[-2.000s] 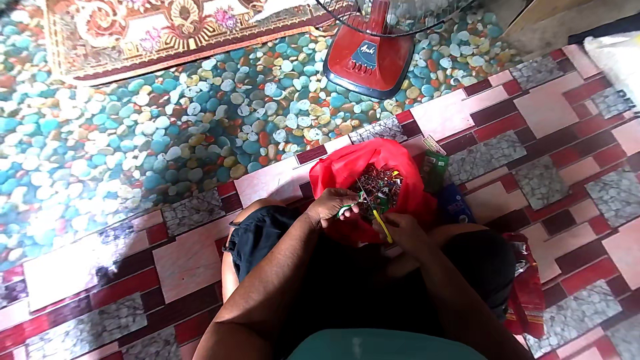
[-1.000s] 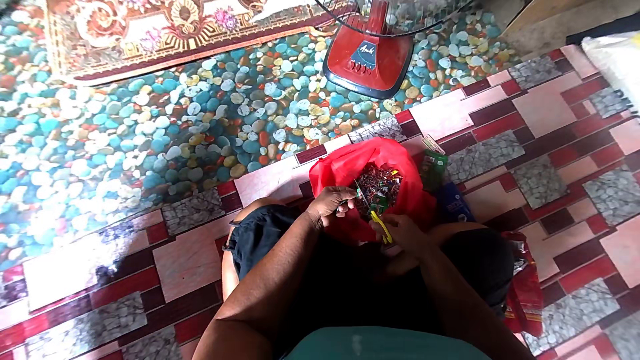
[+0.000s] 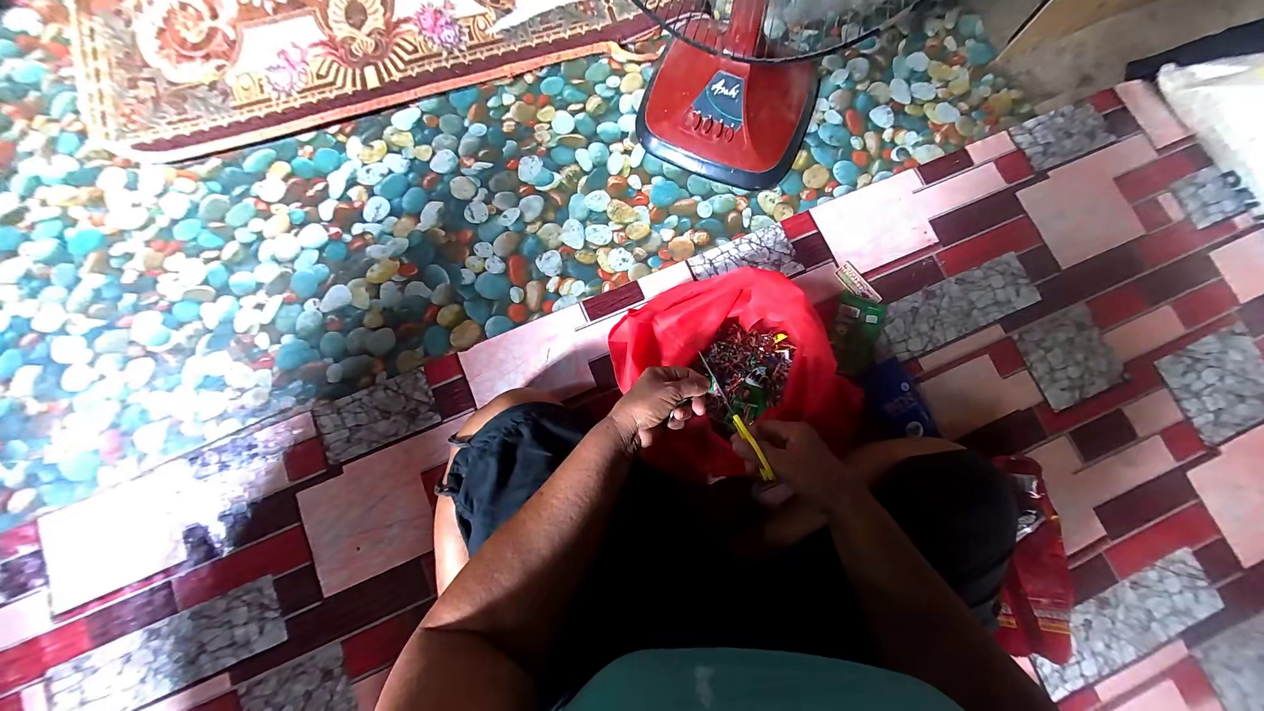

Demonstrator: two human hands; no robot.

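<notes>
Between my knees sits a red plastic bag (image 3: 652,341), its mouth wide around a heap of small shredded, multicoloured pieces (image 3: 755,355). My right hand (image 3: 795,456) is closed on the yellow handles of a pair of scissors (image 3: 752,446), whose blades point up and left over the heap. At the bag's left side my left hand (image 3: 660,403) pinches something small and greenish near the blades; its exact kind is too small to tell. A green piece (image 3: 750,410) lies in the bag just below the blades.
Right of the bag lie a green packet (image 3: 857,331) and a blue packet (image 3: 899,400). A red packet (image 3: 1037,563) is beside my right knee. Ahead stands the red fan base (image 3: 731,114), with a patterned rug (image 3: 286,74) at upper left. A white sack (image 3: 1220,109) is at far right.
Two seconds ago a longer green strip showed at my left hand; now only a small bit shows there. Both hands have stayed over the bag.
</notes>
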